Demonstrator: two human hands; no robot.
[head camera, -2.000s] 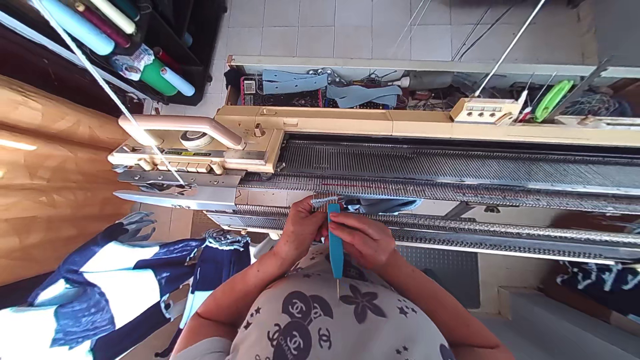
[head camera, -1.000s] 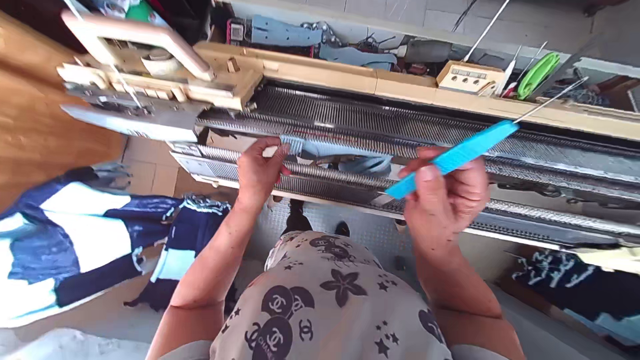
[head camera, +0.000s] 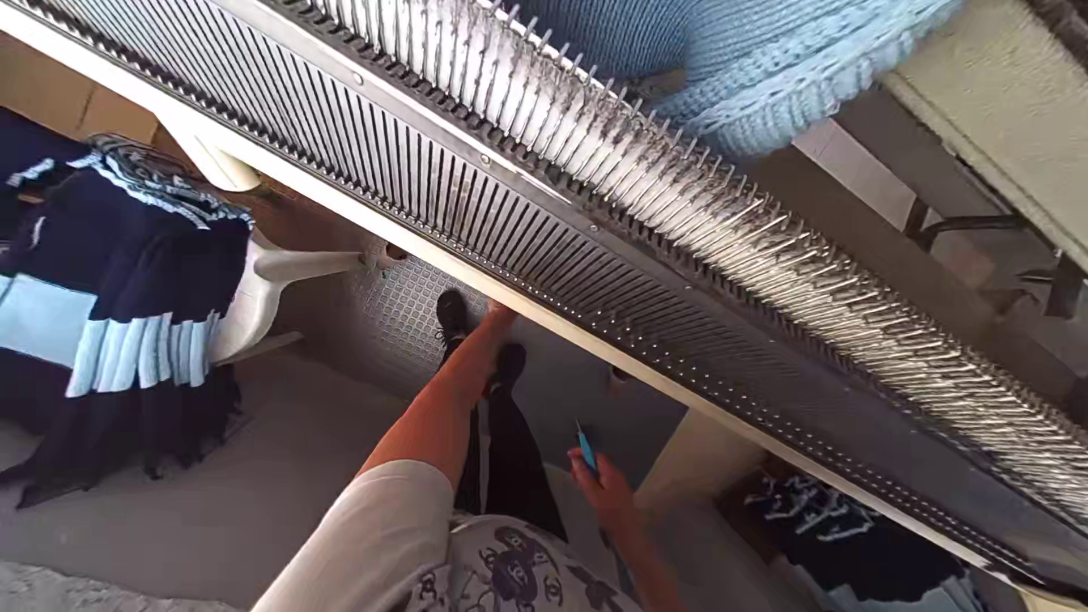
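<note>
The needle bed of a knitting machine (head camera: 527, 204) crosses the view diagonally, with a row of metal needles (head camera: 722, 221) along its far part. Light blue knitted fabric (head camera: 765, 76) hangs behind the needles at the top. My left arm reaches down to the near rail, where the bed hides my left hand. Below the bed, my right hand (head camera: 608, 489) grips a blue-handled tool (head camera: 586, 450) with a thin metal tip, held clear of the machine.
A white plastic chair (head camera: 255, 297) at left carries dark and light blue knitted pieces (head camera: 153, 280). More dark knitting (head camera: 858, 544) lies at lower right. The machine's pale near rail (head camera: 544, 319) runs above my feet and a textured mat (head camera: 408, 306).
My left hand has gone from the needle beds to below the near rail. My right hand, still holding the blue tool, has come down from the machine. The view has shifted strongly.
</note>
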